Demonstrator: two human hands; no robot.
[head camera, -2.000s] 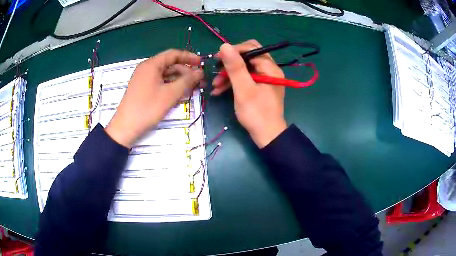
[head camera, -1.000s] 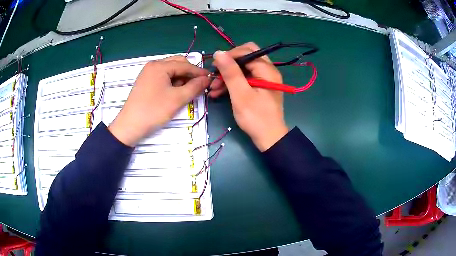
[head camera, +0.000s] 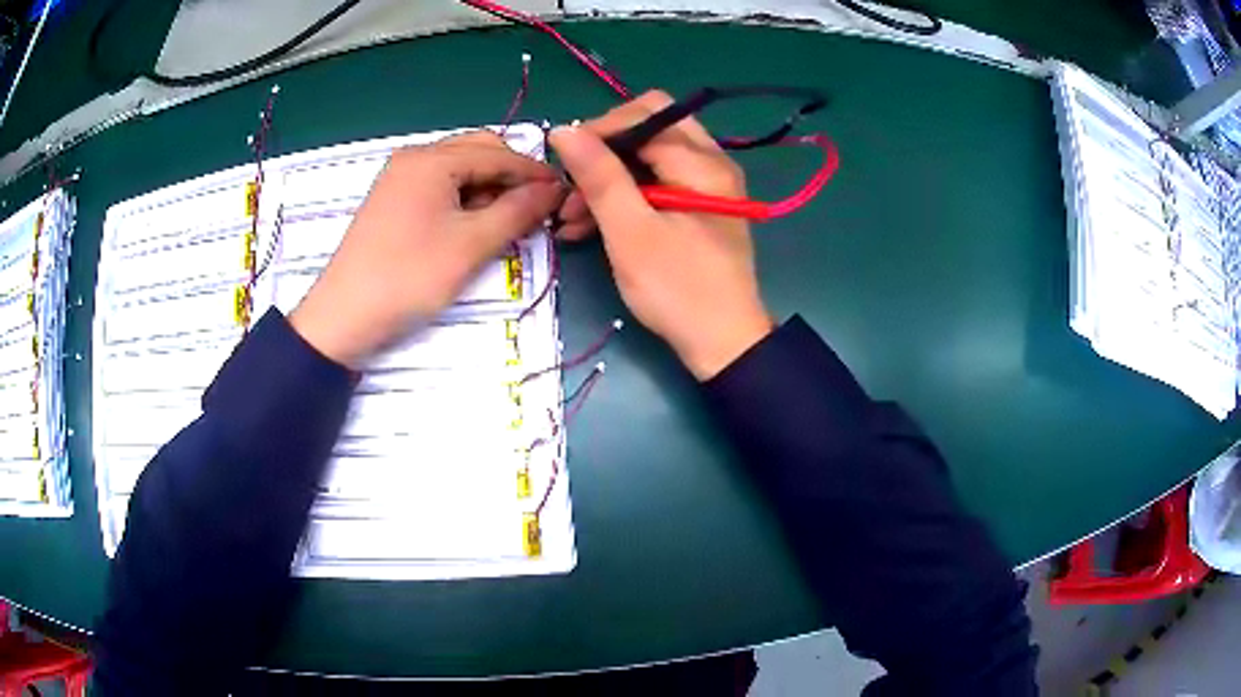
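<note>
My right hand (head camera: 681, 232) holds a red test probe (head camera: 708, 203) and a black test probe (head camera: 659, 123) above it, both pointing left. My left hand (head camera: 429, 245) pinches something small at its fingertips, likely a lead connector, hidden between the fingers. The fingertips of both hands meet at the upper right corner of a white blister tray (head camera: 408, 556). The probe tips are hidden there. The tray holds pale cells in long slots, with yellow tape (head camera: 532, 532) at their wire ends. Thin battery leads (head camera: 578, 368) stick out past the tray's right edge.
Tray stacks stand at the far left (head camera: 55, 409) and right (head camera: 1136, 259) of the green bench (head camera: 844, 449). A red probe cable (head camera: 578, 52) and a black cable (head camera: 259, 66) lie at the back. A red stool (head camera: 1127, 561) is at the lower right.
Over two seconds my hands have come together at the fingertips, the right moving left to the left hand. Since one second ago, the whole scene has shifted slightly upward.
</note>
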